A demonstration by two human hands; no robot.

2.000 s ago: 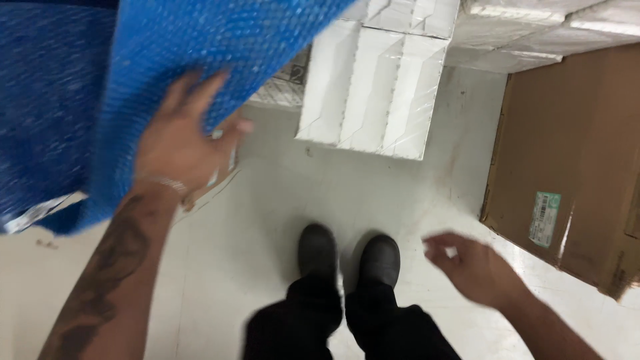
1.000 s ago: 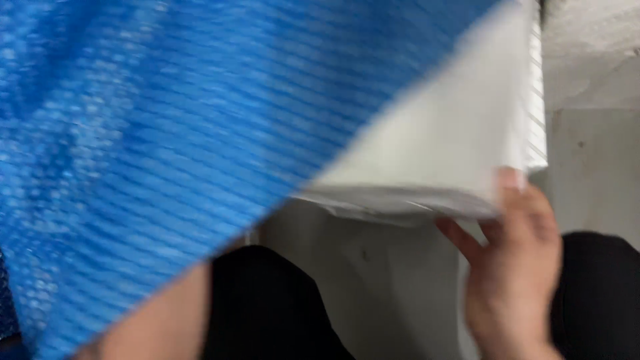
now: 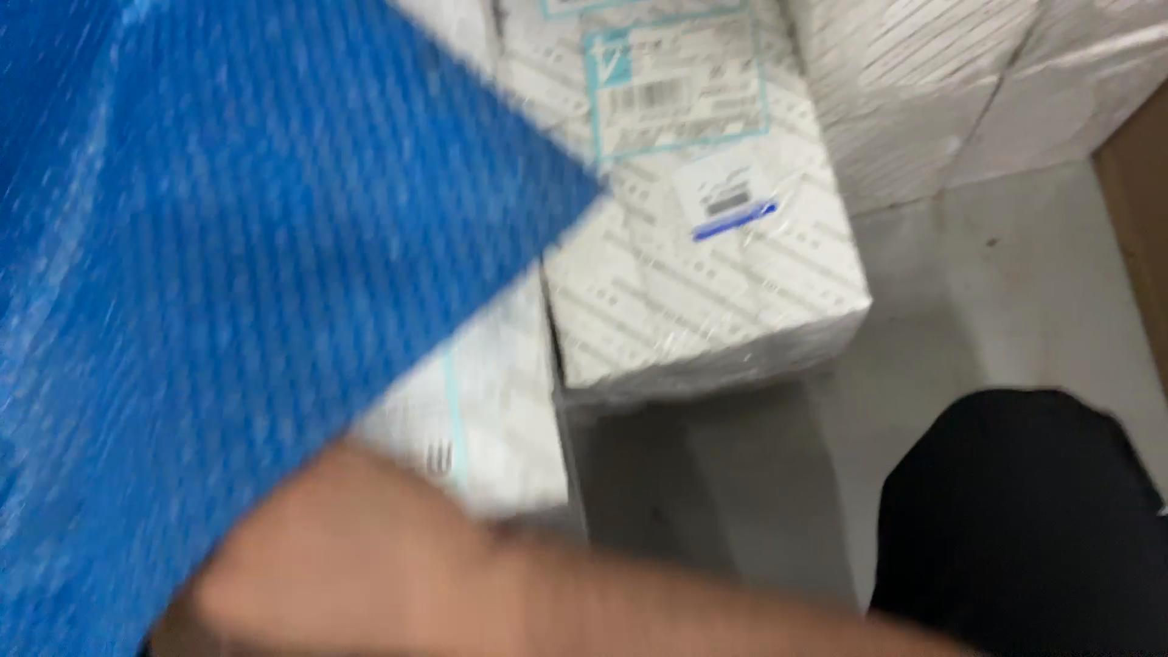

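Observation:
A blue textured plastic sheet (image 3: 274, 210) fills the left of the view, one corner lying over white wrapped boxes. My right hand (image 3: 338, 538), blurred, reaches across from the lower right to the sheet's lower edge. Its fingers are hidden or too blurred to show a grip. Under the sheet's corner, a white box (image 3: 693, 301) bears printed labels and a blue mark. Beside it, a second white box (image 3: 511, 411) shows partly below the sheet's edge. My left hand cannot be made out.
More white plastic-wrapped boxes (image 3: 912, 119) stand at the upper right. Brown cardboard (image 3: 1141, 219) shows at the right edge. Grey floor (image 3: 967, 301) lies between the boxes and my dark-clothed leg (image 3: 1013, 511).
My right hand, at a white edge a second ago, now reaches left to the blue sheet. Labelled box tops now show beside the sheet. The view has moved closer to the boxes.

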